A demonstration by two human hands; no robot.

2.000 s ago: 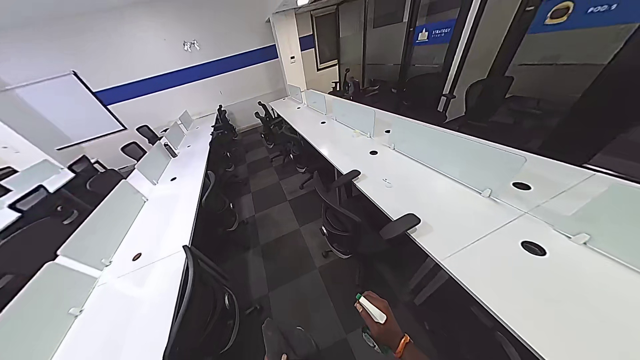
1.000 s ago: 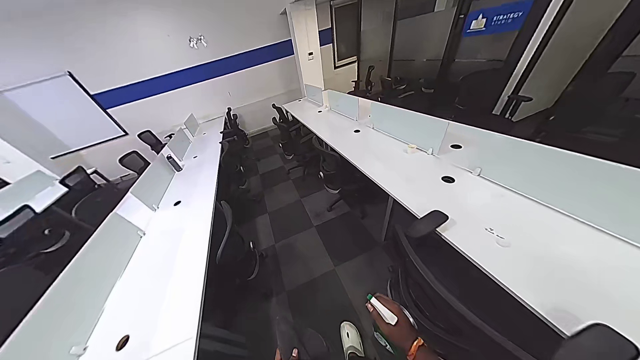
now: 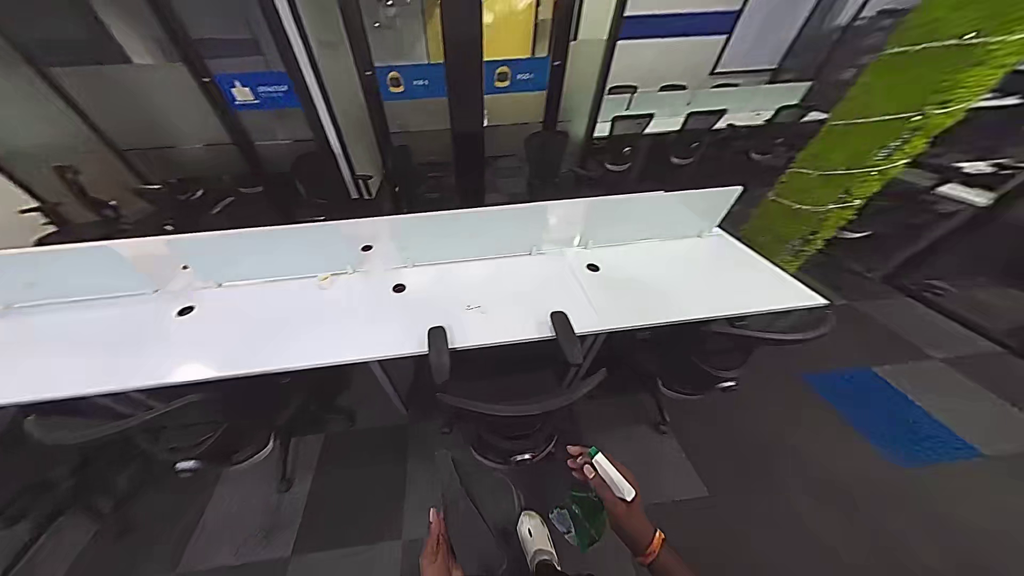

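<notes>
At the bottom of the head view, my right hand [image 3: 628,510] grips what looks like a spray bottle [image 3: 614,477], with a white head and a green tip pointing up and left. A see-through green part shows below the fingers. My left hand [image 3: 437,546] is at the bottom edge, fingers upward, beside a dark, blurred shape [image 3: 474,512]; whether it holds this is unclear. Ahead of both hands, a black office chair [image 3: 520,404] faces a long white desk [image 3: 512,300], its armrests at the desk edge. Small marks or bits lie on the desktop.
Frosted dividers [image 3: 472,236] run along the desk. More black chairs [image 3: 160,424] stand at its left part, another [image 3: 768,328] at its right end. A green plant-like column [image 3: 872,120] rises behind that end. A white shoe [image 3: 536,540] is on the carpet between my hands.
The view has swung far to the right, from the aisle between desk rows to face the right-hand desk and glass rooms. The white, green-tipped object remains in my right hand.
</notes>
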